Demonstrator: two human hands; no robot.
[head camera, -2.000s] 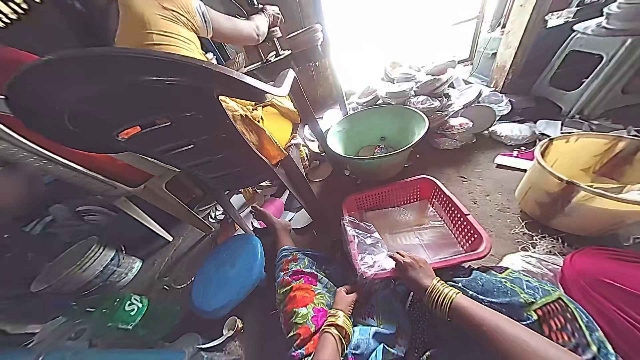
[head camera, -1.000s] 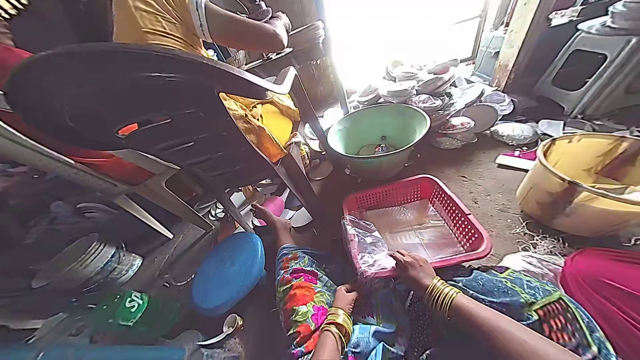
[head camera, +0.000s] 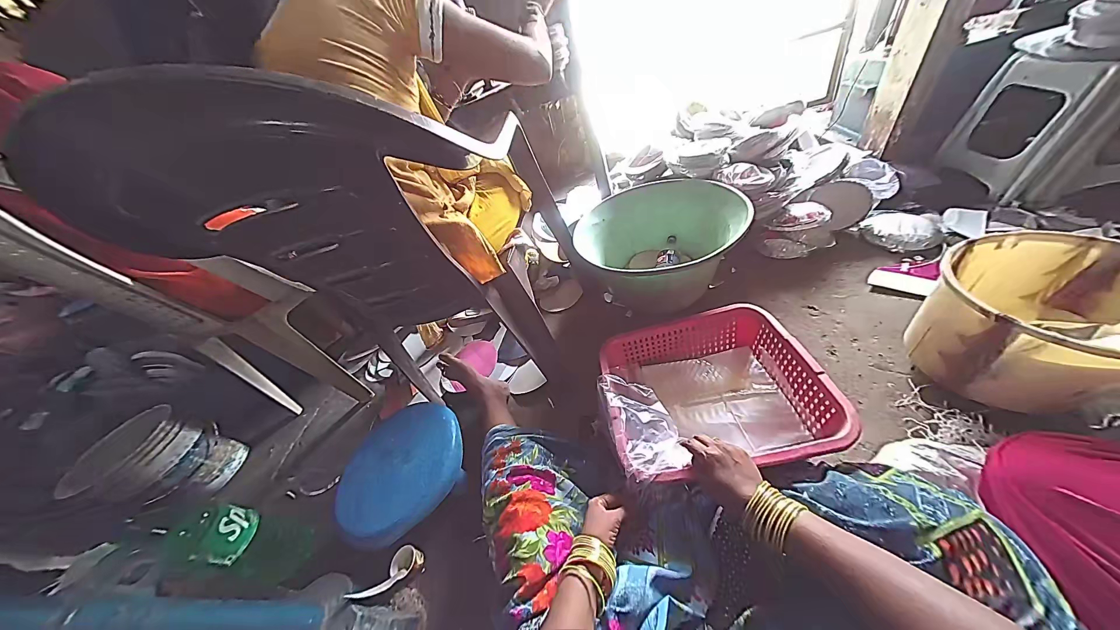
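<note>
A red plastic basket (head camera: 814, 394) with perforated sides sits on the floor before me, flat clear plastic sheets or bags (head camera: 731, 394) lying in it. My right hand (head camera: 722, 468), wearing gold bangles, is at the basket's near rim, its fingers on a crumpled clear plastic bag (head camera: 643, 424) that hangs over the left side. My left hand (head camera: 604, 518), also with bangles, is curled low over my lap, left of the basket's near corner; whether it holds anything is hidden. Floral cloth (head camera: 529, 499) covers my leg beside it.
Beyond the basket stands a green tub (head camera: 665, 284); a yellow tub (head camera: 989, 350) is at right. Wrapped round items (head camera: 770, 166) are heaped by the bright doorway. A person in yellow (head camera: 350, 44) sits in a dark plastic chair (head camera: 219, 166). A blue stool (head camera: 398, 472) is at left.
The person in yellow has moved their arm and hands. My hands and the basket have stayed in place.
</note>
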